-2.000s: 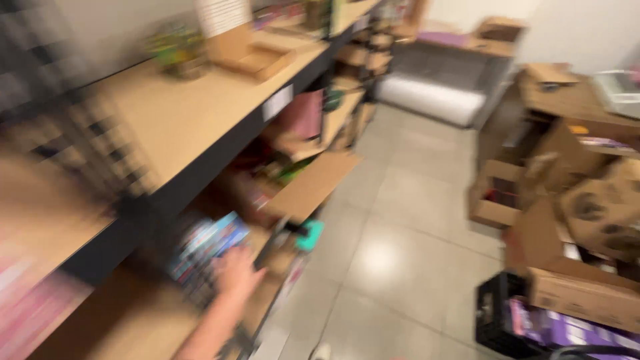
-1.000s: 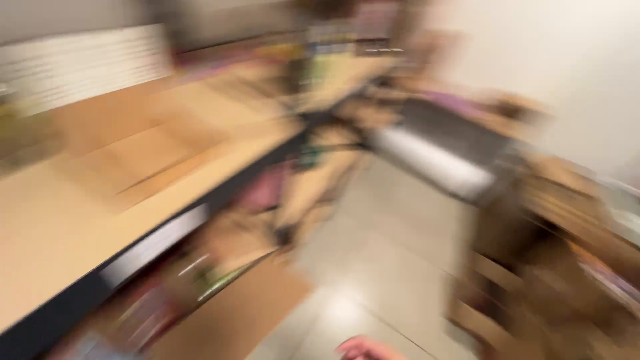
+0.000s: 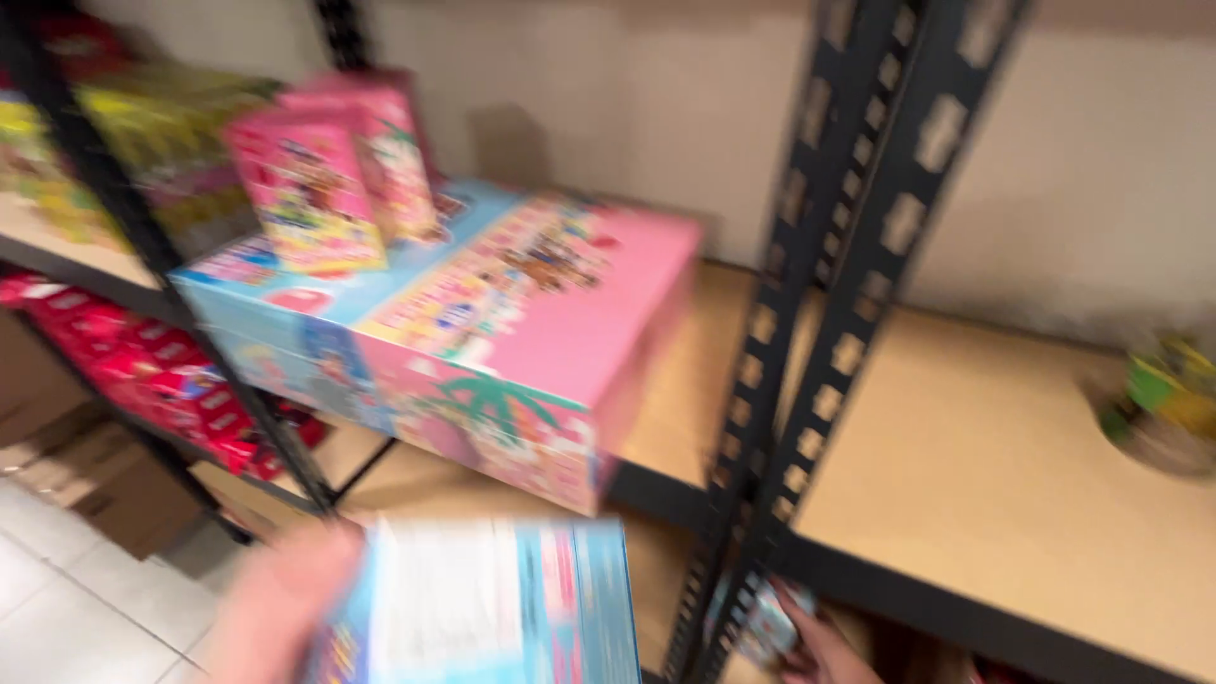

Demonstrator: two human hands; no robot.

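My left hand, blurred, grips the left side of a light blue printed box with a white panel at the bottom of the view. Low at the right, beyond the black shelf post, my right hand has its fingers on a small light blue printed pack. On the shelf above the held box lies a large pink and blue cartoon-printed box. Two small pink boxes stand upright on its left end, the front one overlapping the other.
Black slotted metal posts part two wooden shelves. Yellow packs stand at upper left, with red packs below them. Cardboard boxes are beside the tiled floor. A green and yellow item sits on the right shelf.
The view has swung widely to the left. My left hand now shows with a light blue box in it. A second earlier only one blurred hand showed at the bottom edge.
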